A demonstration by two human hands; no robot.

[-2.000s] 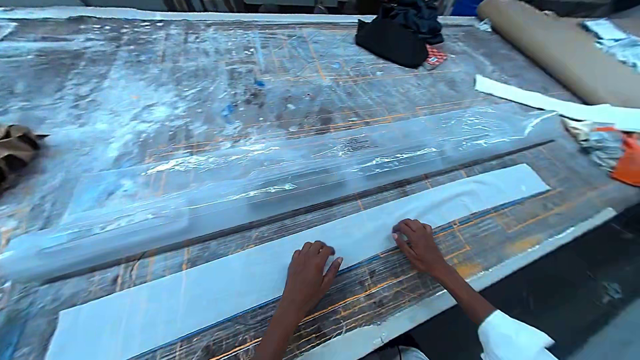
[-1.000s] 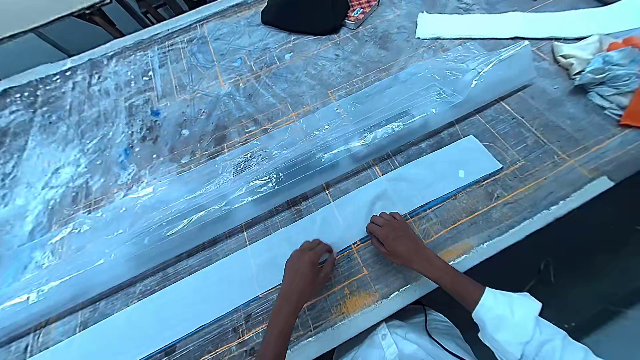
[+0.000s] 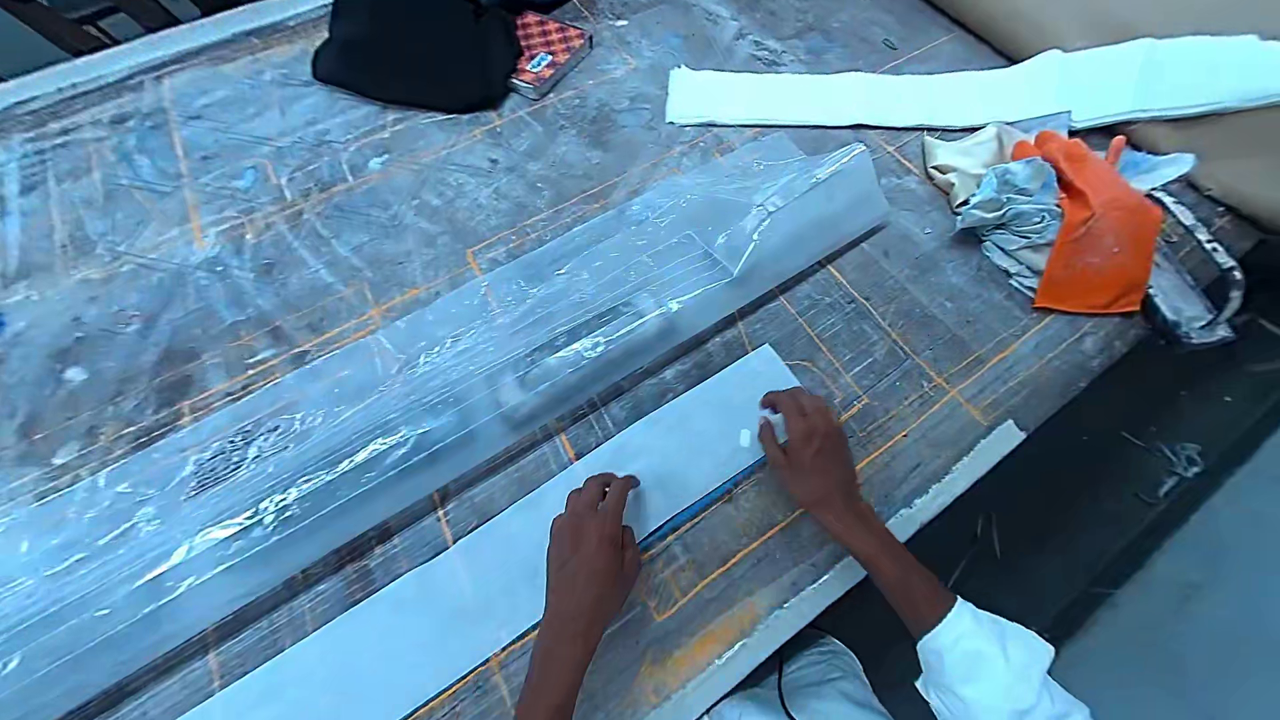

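A long strip of white sheet material [image 3: 480, 570], with a blue layer showing along its near edge, lies diagonally on the worktable [image 3: 900, 440]. My left hand [image 3: 592, 545] rests on the strip's near edge, fingers bent; whether it grips anything is hidden. Close to the strip's right end, my right hand [image 3: 812, 445] has a small white piece [image 3: 774, 424] between thumb and fingers. Another tiny white piece [image 3: 745, 437] lies on the strip just left of those fingertips. Beyond the strip runs a long bundle in clear plastic film [image 3: 590, 340].
At the right lie an orange rubber glove [image 3: 1100, 230] and crumpled cloths [image 3: 1010, 205]. A white fabric strip [image 3: 850, 98] stretches behind them, by a large beige roll [image 3: 1200, 155]. Black cloth [image 3: 415, 55] and a red checked booklet [image 3: 550, 52] are at the back.
My right hand has moved right along the strip, away from my left hand, and now has a small white piece at its fingertips. The view has shifted strongly.
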